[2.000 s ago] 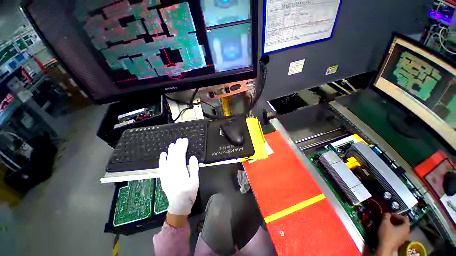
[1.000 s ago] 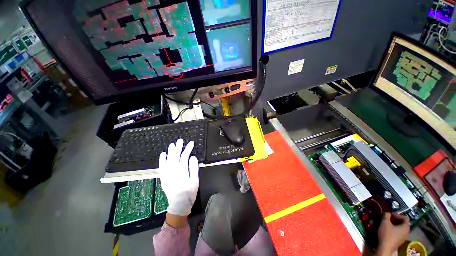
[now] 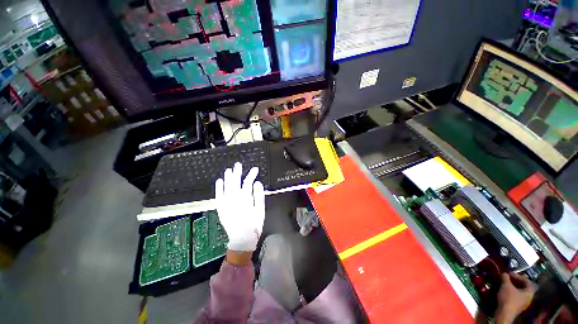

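My left hand, in a white glove, rests on the front right part of the black keyboard with fingers apart, holding nothing. The large green circuit board lies component side up on the rails at right, with long silver ribbed heatsinks and dark red coils near its close end. My bare right hand is at that close end, beside the coils, at the lower right. Its fingers are curled and partly hidden; whether they grip the board cannot be told.
The large monitor stands behind the keyboard. A mouse is on the dark pad. The red mat lies between my lap and the rails. Small green boards sit in a black tray. A white sheet with yellow edge lies beyond the large board.
The view has shifted a little. The large board has moved towards me along the rails with my right hand at its end, uncovering more of the white sheet. My left hand stays on the keyboard.
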